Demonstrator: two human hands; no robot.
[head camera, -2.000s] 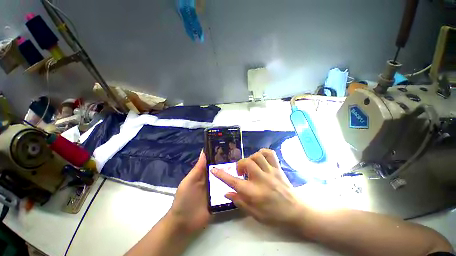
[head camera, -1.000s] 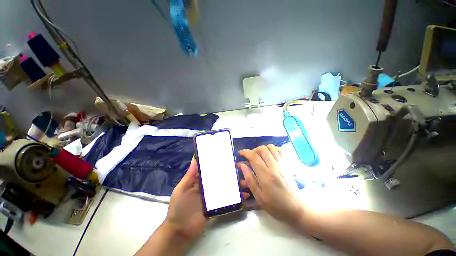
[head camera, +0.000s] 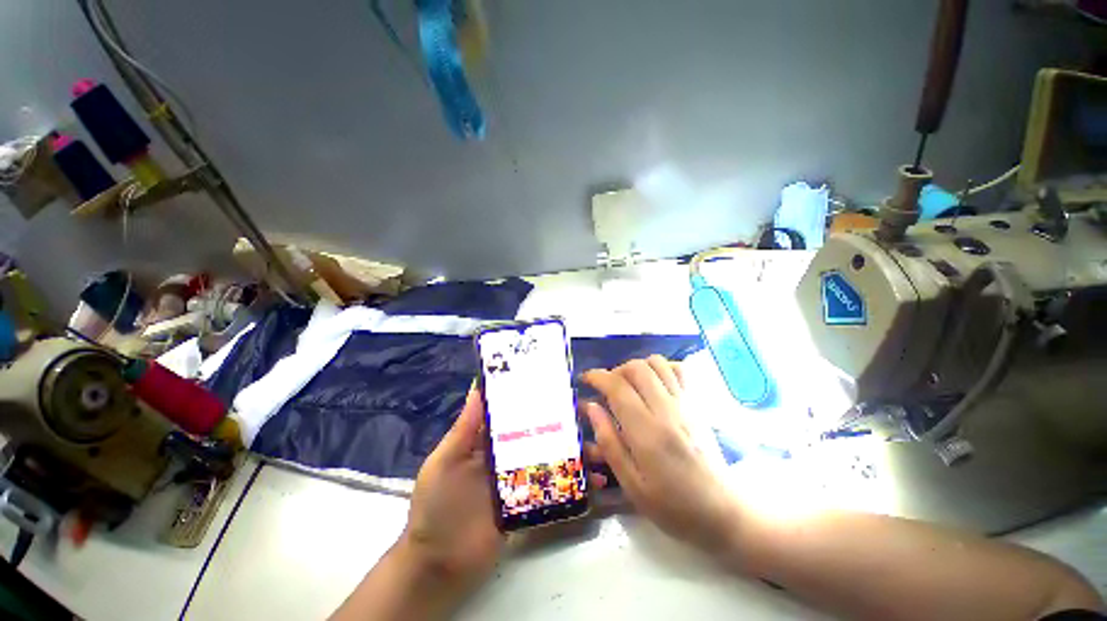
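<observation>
A smartphone (head camera: 534, 419) is upright with its screen lit, showing white with a colourful strip near the bottom. My left hand (head camera: 452, 491) holds it from the left side and below. My right hand (head camera: 649, 449) is just right of the phone, fingers a little apart, holding nothing; some fingertips lie close to or behind the phone's right edge. Navy fabric with a white band (head camera: 364, 394) lies flat on the table behind the phone, partly hidden by the phone and hands.
A large sewing machine (head camera: 898, 303) stands at right, with a light-blue oval object (head camera: 732, 346) beside it. A smaller machine (head camera: 85, 400) with a red thread cone (head camera: 176, 394) is at left. Navy cones (head camera: 109, 121) are upper left. Blue strips (head camera: 449, 73) hang on the wall.
My right index finger has moved off the screen to the phone's right side. The screen went from a dark-topped picture to blank white, then to the present page. The view has shifted slightly.
</observation>
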